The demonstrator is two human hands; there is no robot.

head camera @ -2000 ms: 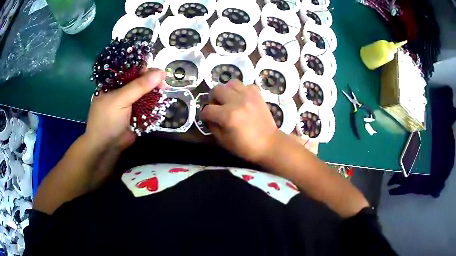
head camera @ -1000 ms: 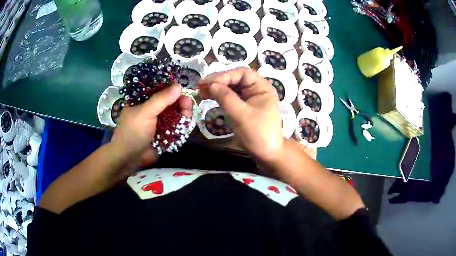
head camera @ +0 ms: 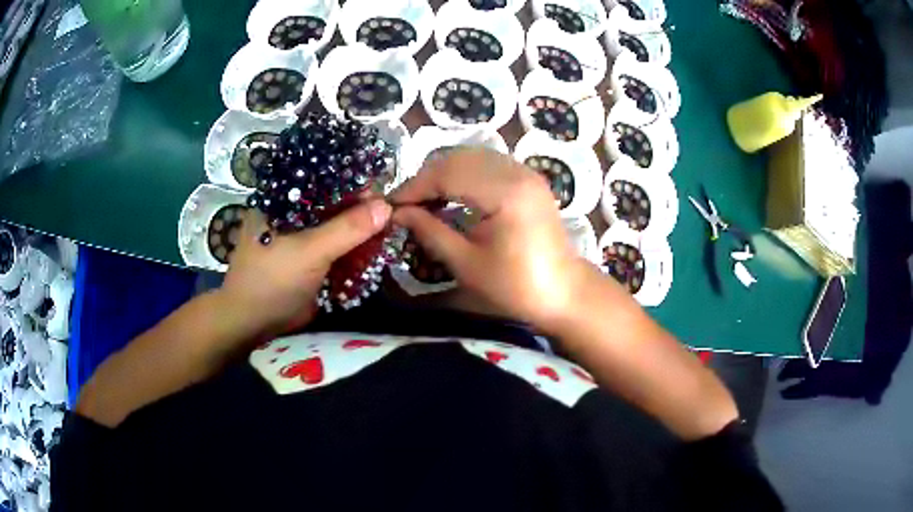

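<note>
My left hand (head camera: 290,255) is closed around a bundle of microphone leads (head camera: 322,175), with black bead-like heads at the top, red wires in the middle and whitish ends below. My right hand (head camera: 501,225) is beside it, thumb and forefinger pinched together at the bundle's right edge on what looks like a thin dark lead, too small to tell clearly. White camera housings (head camera: 368,85) stand in rows in front of me, each with a dark disc and a ring of pale dots. My hands and the bundle hide parts of the nearest housings.
On the green bench (head camera: 721,315) at right are a yellow glue bottle (head camera: 761,122), a small box (head camera: 816,195), pliers (head camera: 712,225), white scraps and a dark phone-like rectangle. At left are a clear bag (head camera: 60,100) and green bottle (head camera: 145,40). A blue bin (head camera: 115,330) is below.
From the nearest row of housings, my right hand moved left to the bundle, while my left hand brought the bundle rightward. Over the last second both hands stay together there.
</note>
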